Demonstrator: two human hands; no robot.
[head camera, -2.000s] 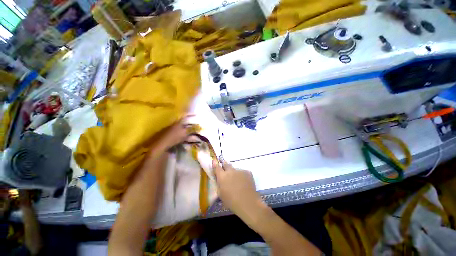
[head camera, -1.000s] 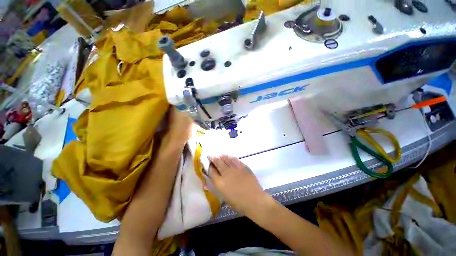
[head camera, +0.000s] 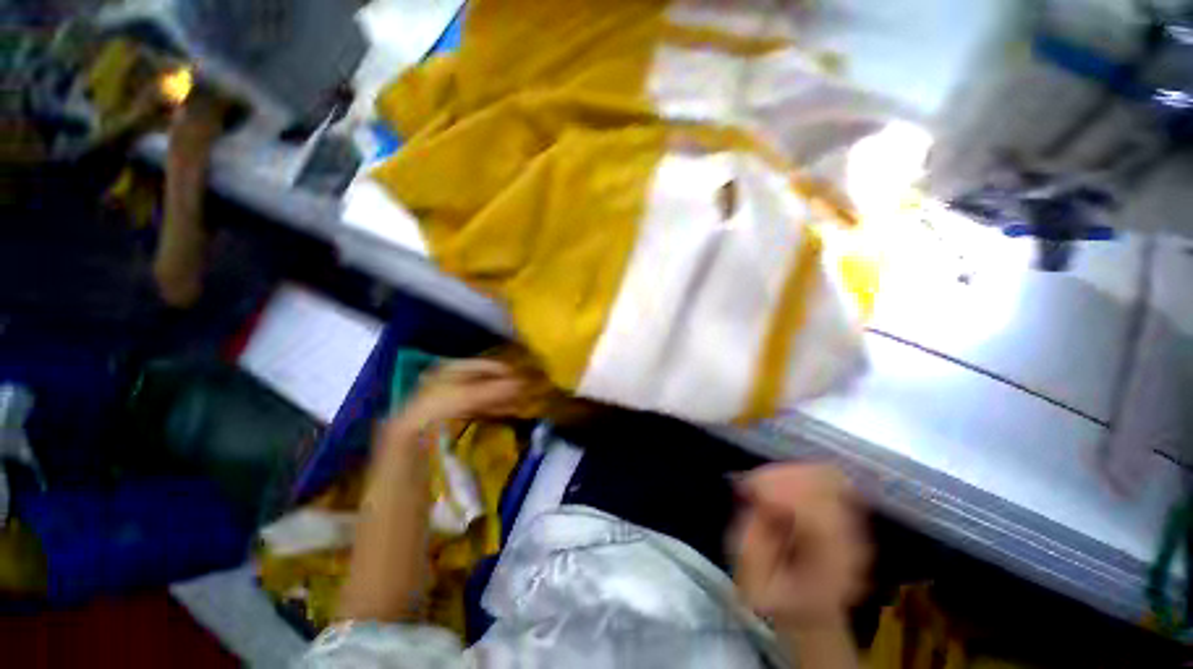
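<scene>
The mustard and off-white garment lies across the table's front edge, left of the needle area. A mustard tape strip runs along its off-white side. My left hand is at the garment's lower mustard corner, by the table edge; its fingertips meet mustard cloth, and blur hides whether they grip it. My right hand is off the garment, below the table edge, strongly blurred with fingers seemingly curled. The sewing machine's needle area is blurred at the upper right, beside a bright light.
The grey table edge slants down to the right. Mustard and white pieces lie below it, by a teal bin edge. A pale pink strip is at the right. Another person's arm shows at the upper left.
The view has swung left and down. Both hands have left the needle area: my left is now at the table's front edge, my right below it. The garment lies more spread out.
</scene>
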